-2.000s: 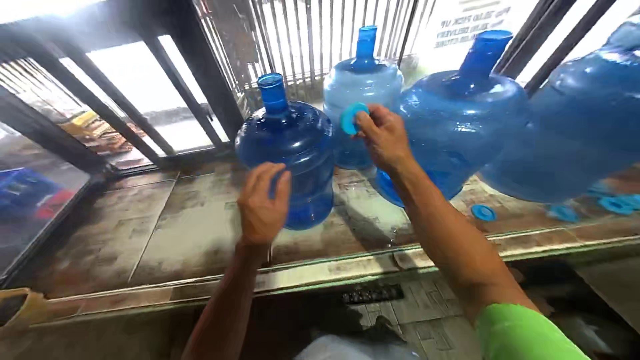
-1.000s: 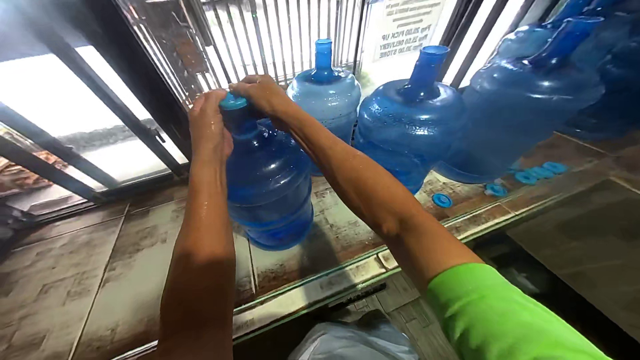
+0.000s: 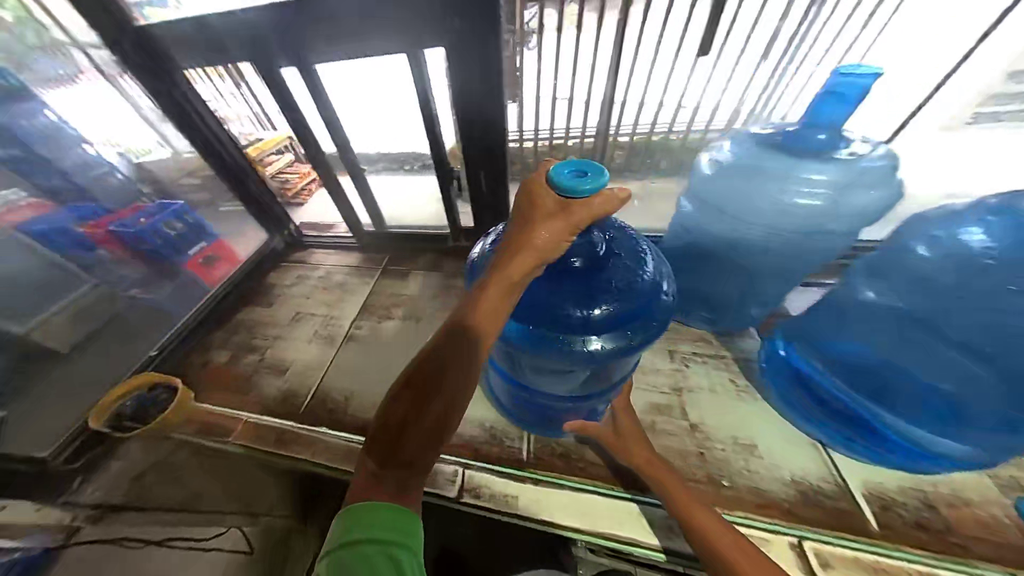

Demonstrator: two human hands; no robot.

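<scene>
A large blue plastic water jug stands on the tiled ledge in front of me, with a light blue cap on its mouth. My left hand is wrapped around the jug's neck just under the cap. Low on the jug's near right side, my right hand has its fingers and thumb against the wall near the base. To the right stands a paler jug with a blue neck, and nearer on the right a bigger-looking blue jug is cut off by the frame.
The tiled ledge ends at a pale edge strip facing me. A yellow-rimmed round container is at its left end. Dark metal frames and a barred grille stand behind. Through glass at left are blue and red crates.
Both hands were at the capped jug's top one second ago; my right hand has moved down to its base. The cap was in my right hand two seconds ago. The view has turned left.
</scene>
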